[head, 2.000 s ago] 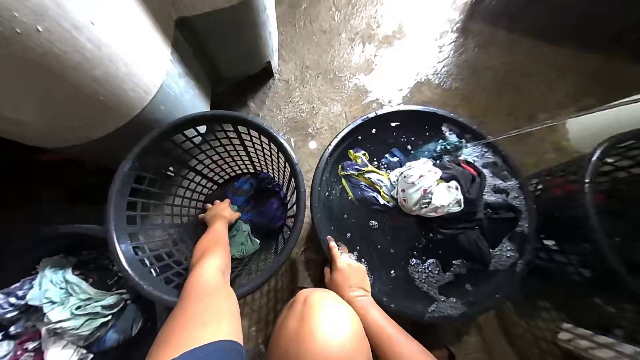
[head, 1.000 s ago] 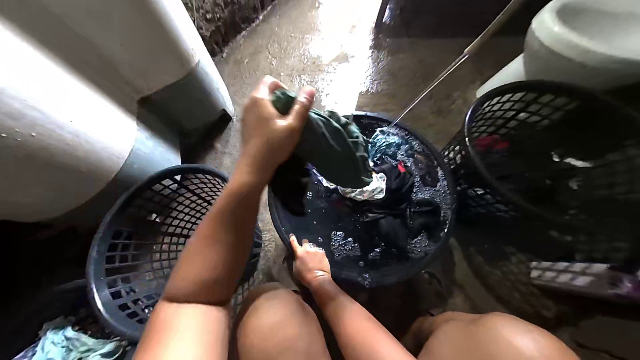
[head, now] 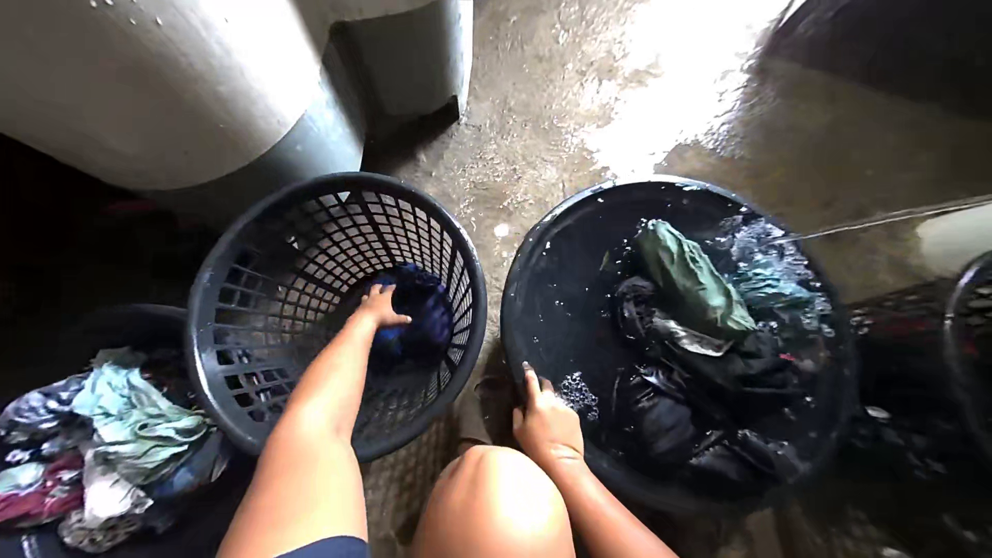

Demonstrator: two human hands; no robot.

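My left hand [head: 381,308] reaches down inside a dark plastic laundry basket [head: 203,341], fingers spread at the dark blue clothes [head: 422,314] on its bottom. Whether the fingertips touch the cloth is hard to tell. My right hand [head: 549,422] rests on the near left rim of a round black tub [head: 521,271], with the fingers over the edge. Water and suds fill the tub. In it lie a bunched green garment [head: 690,279], black clothes [head: 674,418] and a light teal cloth [head: 775,287]. A thin stream of water [head: 891,221] enters from the right.
Mixed clothes [head: 139,426] are heaped in a container at the lower left. Large grey rounded vessels [head: 170,85] stand at the upper left. Another mesh basket [head: 952,333] is at the right edge. The concrete floor [head: 527,116] is wet.
My left hand, which held up a dark green garment one second ago, is back down in the basket. The green garment now lies in the tub. My right hand remains at the tub's rim.
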